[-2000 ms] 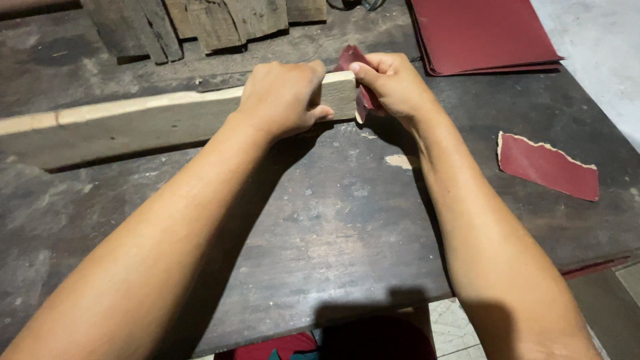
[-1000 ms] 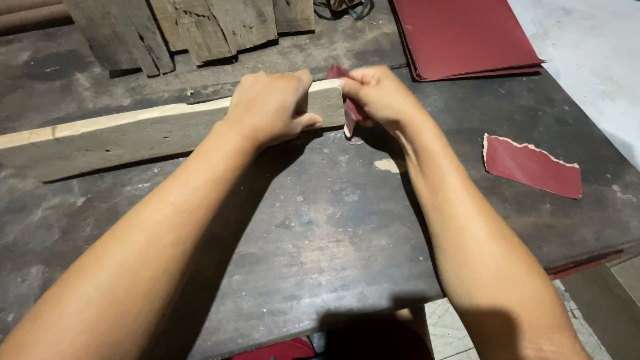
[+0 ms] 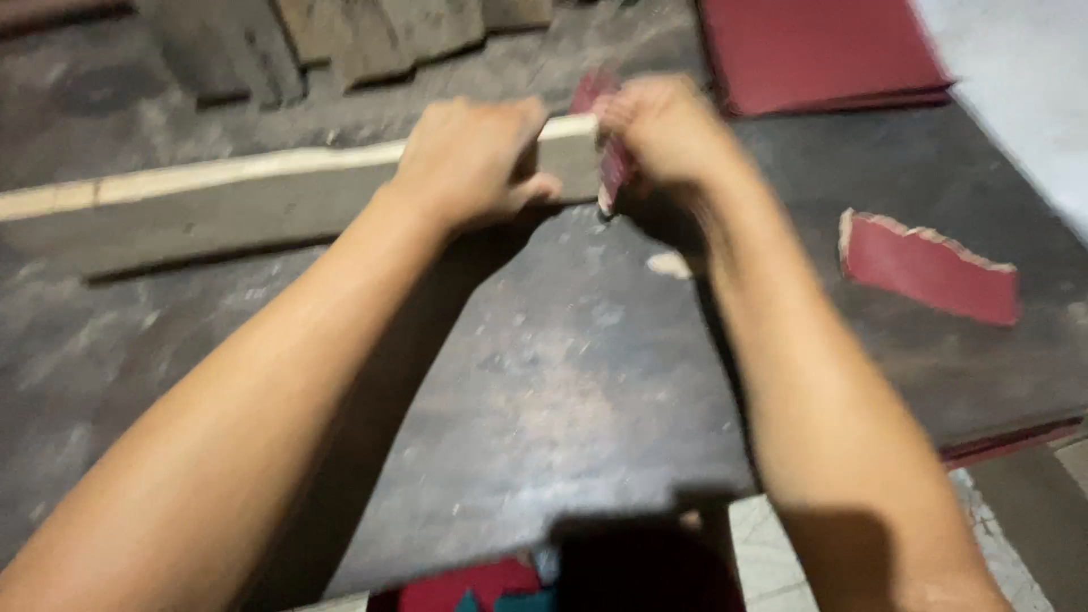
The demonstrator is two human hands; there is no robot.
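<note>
A long wooden board [image 3: 255,204] stands on its narrow edge on the dark table, running from the left side to the centre. My left hand [image 3: 476,161] grips it over the top near its right end, thumb on the near face. Pressed against the board's end is a piece of red sandpaper [image 3: 614,166], pinched in my right hand [image 3: 667,127], which is blurred. The sandpaper sticks out above and below my fingers. A torn strip of red sandpaper [image 3: 931,265] lies flat to the right of my right forearm.
Stacked red sandpaper sheets [image 3: 829,55] lie at the back right of the dark table [image 3: 544,408]. Rough pieces of weathered wood [image 3: 399,38] lie at the back left. A small pale scrap [image 3: 670,264] is near my right wrist. More red sheets [image 3: 1011,439] show at the right front edge.
Both hands stay at the board's right end, the left on the board and the right with the sandpaper. The view has shifted slightly.
</note>
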